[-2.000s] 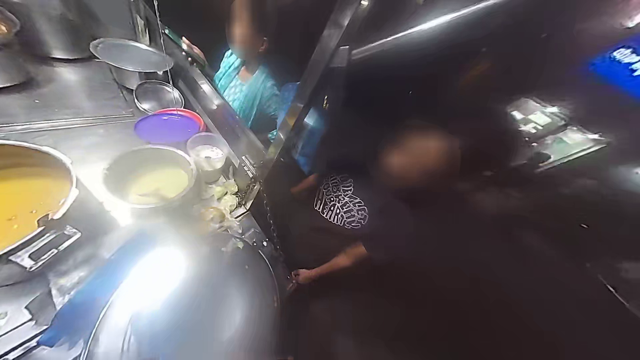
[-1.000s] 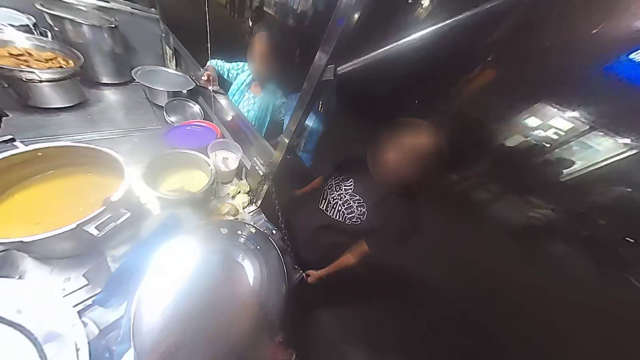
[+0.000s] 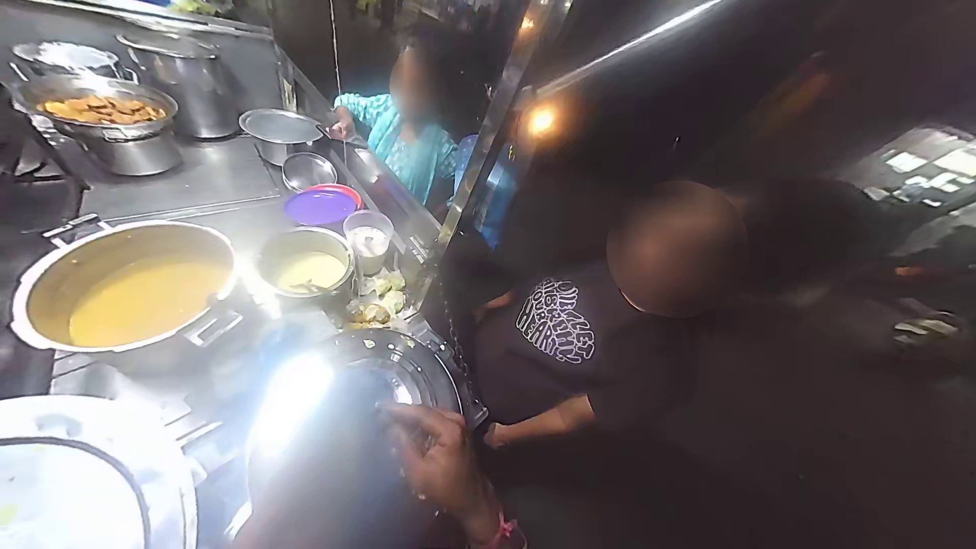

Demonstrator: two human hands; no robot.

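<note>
My right hand (image 3: 442, 461), with a pink band at the wrist, is low in the middle of the head view. Its fingers are bent and somewhat apart, and I see nothing held in them. Just beyond the fingers lies a large round shiny metal lid or plate (image 3: 427, 354), partly hidden by glare and a dark blur. Farther up are a pot of pale batter or sauce (image 3: 313, 271) and a clear plastic cup with white contents (image 3: 370, 244). A large pot of yellow-orange liquid (image 3: 145, 297) stands to the left. My left hand is out of view.
A purple plate (image 3: 322, 207), steel pots (image 3: 278, 130) and a bowl of fried food (image 3: 103, 109) stand on the metal counter (image 3: 213, 171). Peels or vegetable pieces (image 3: 385, 293) lie by the cup. One person in a dark shirt (image 3: 557, 320) and another in turquoise (image 3: 415, 156) stand beyond the edge.
My right hand has come plainly into view at the bottom. The view has shifted, showing more of the counter's left side than two seconds ago.
</note>
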